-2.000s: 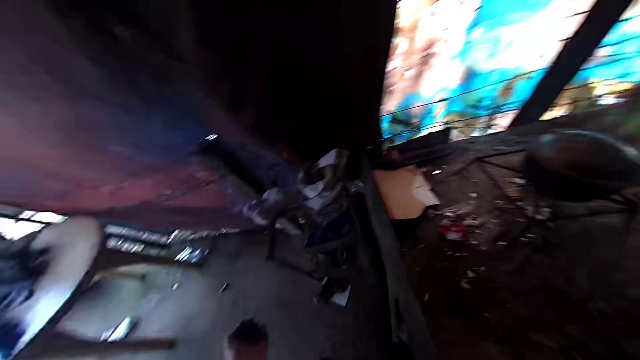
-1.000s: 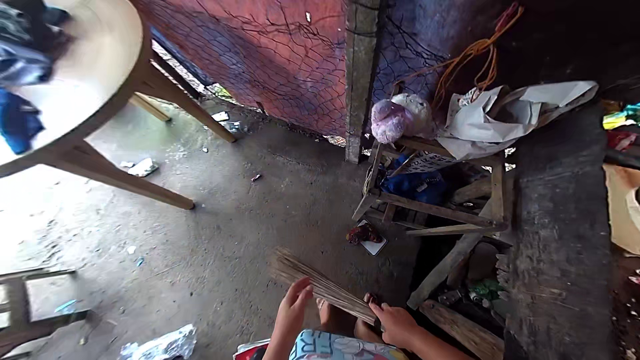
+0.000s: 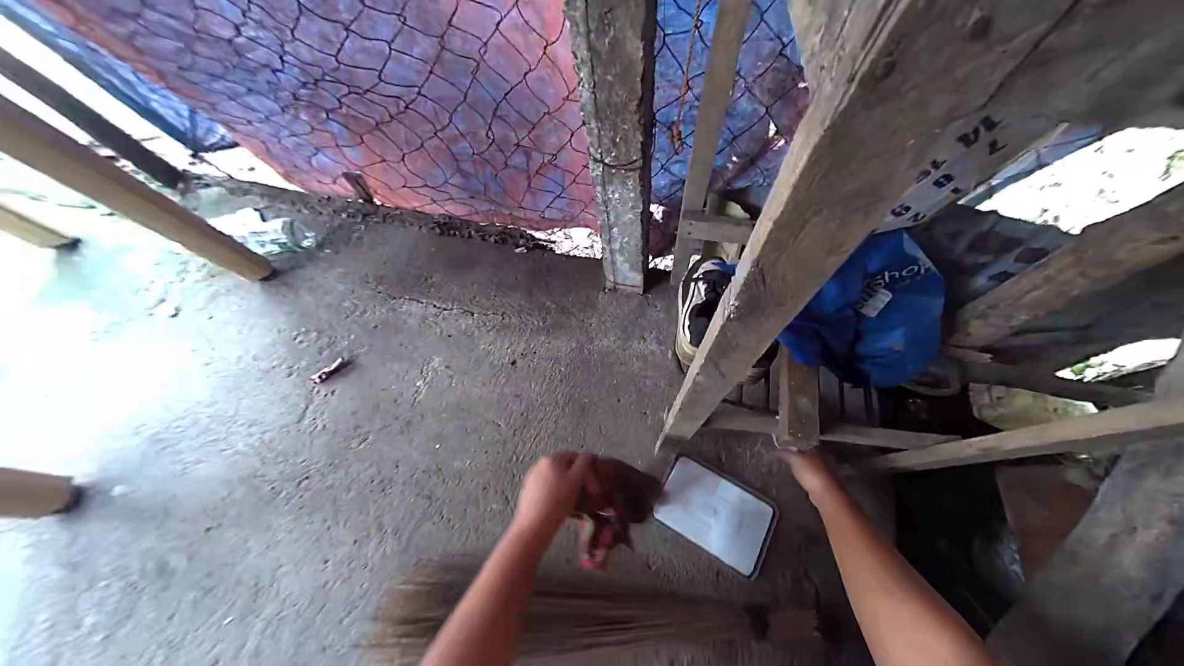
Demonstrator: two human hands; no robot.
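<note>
My left hand (image 3: 552,490) grips a dark red crumpled item (image 3: 618,504) just above the concrete floor. Right of it a flat, pale rectangular tray or lid (image 3: 717,516) lies on the floor. My right hand (image 3: 807,467) reaches to the lower rail of a wooden rack (image 3: 797,402); its fingers are partly hidden, and whether they grip the wood is unclear. A stick broom (image 3: 629,615) lies below both hands, its bristles to the left, passing behind my left forearm.
A sneaker (image 3: 700,310) and a blue bag (image 3: 869,310) sit in the rack. Behind stands a concrete post (image 3: 618,148) beside wire mesh (image 3: 444,102) over coloured sheeting. Wooden legs (image 3: 139,190) rise at left. A small scrap (image 3: 330,370) and clear plastic (image 3: 264,231) lie on the floor.
The broom, held in my hands a second ago, is out of them and low down. My left hand has taken hold of the dark red item. The view has moved closer to the rack and floor.
</note>
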